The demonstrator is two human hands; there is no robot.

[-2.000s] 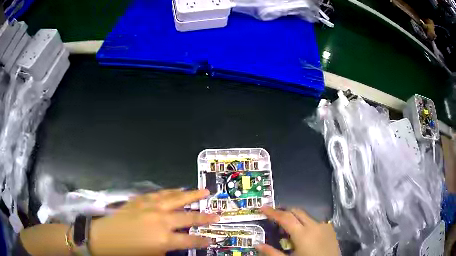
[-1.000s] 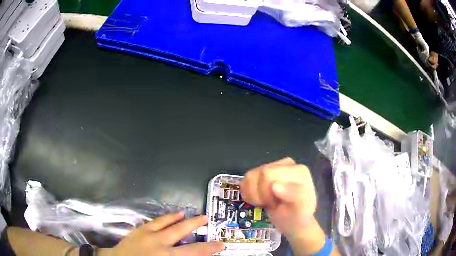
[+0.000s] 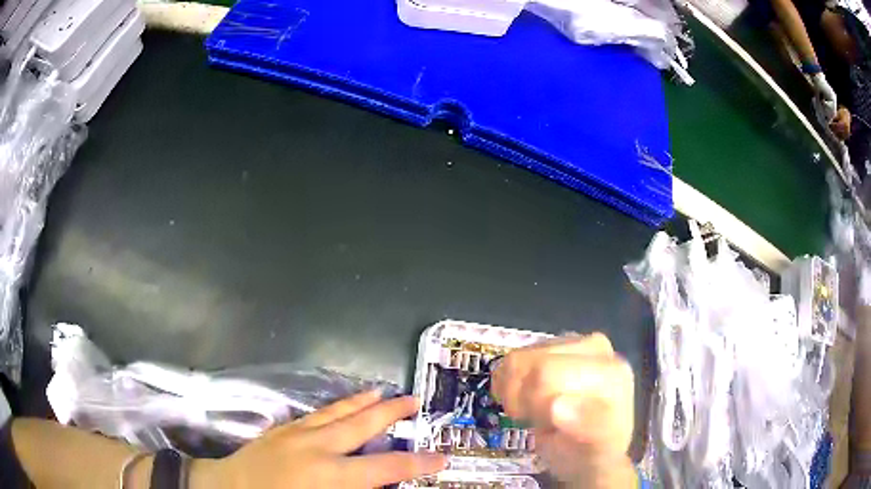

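An open white power strip housing (image 3: pixel 431 368) lies on the black mat near the bottom centre. Brass contact strips, wires and a dark block show inside. A second white shell edge shows just below it. My left hand (image 3: pixel 329 444) lies with fingers spread at the housing's left side, over the cord entry. My right hand (image 3: pixel 573 396) is blurred, fingers curled, over the right half of the housing and hides most of the circuit board; whether it grips a part is hidden. The bagged white cord (image 3: pixel 210 396) runs left from the housing.
Blue corrugated sheets (image 3: pixel 535 86) lie at the back with a white unit (image 3: pixel 463 13) on top. Bagged cords (image 3: pixel 726 353) and an open shell (image 3: pixel 817 287) are at right. White units (image 3: pixel 91 48) are stacked at left. Another person's arm (image 3: pixel 797 38) shows beyond the green belt (image 3: pixel 745 143).
My right hand has come over the housing and stays there, now slightly further right. The lower housing is mostly out of view. The view has shifted, so the blue sheets sit higher and further right.
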